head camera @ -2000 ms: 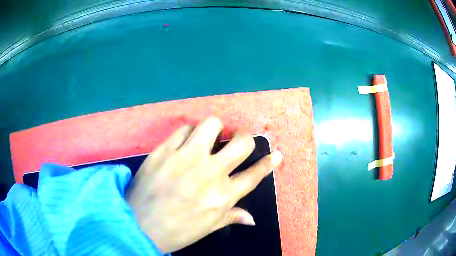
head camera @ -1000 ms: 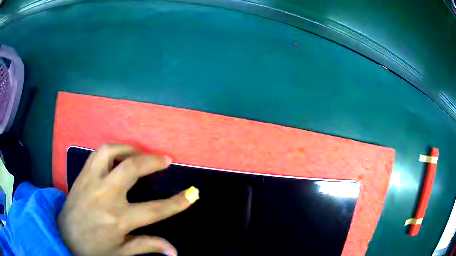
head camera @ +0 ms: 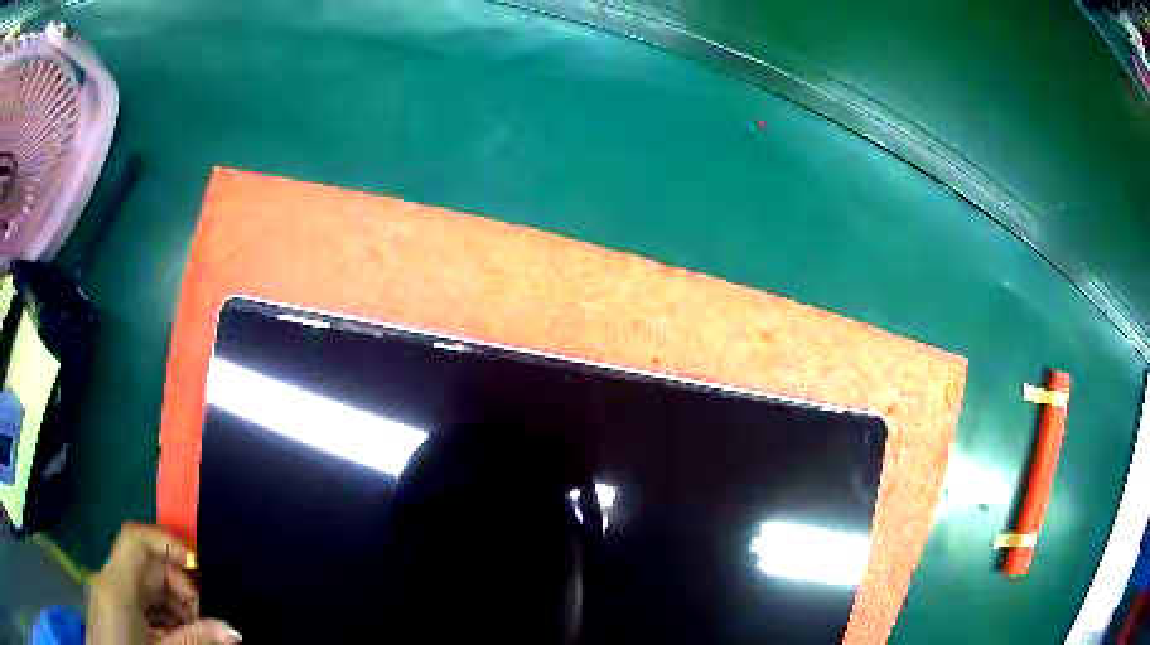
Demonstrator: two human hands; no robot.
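A laptop display lid (head camera: pixel 505 504) with a glossy black front and thin pale rim lies face up on an orange foam pad (head camera: pixel 505 271). Lamp reflections and a dark reflected shape show on its front. Its lower edge is cut off by the picture. My left hand (head camera: pixel 151 592), bare with a blue sleeve, is small at the lower left. Its curled fingers hold the lid's left edge, with the thumb tip over the front and a bit of yellow at one fingertip. The fingers' undersides are hidden. My right hand is out of the picture.
A red bar (head camera: pixel 1040 473) with two pale tape bands lies right of the pad on the green bench (head camera: pixel 605 164). A pink fan (head camera: pixel 51 145) stands at the upper left. Below it is a black and yellow-green item (head camera: pixel 38 403). A white strip (head camera: pixel 1116 561) is at the far right.
My left hand has moved off the lid's front, down and left to its left edge. The view has shifted, and more of the lid and fan shows.
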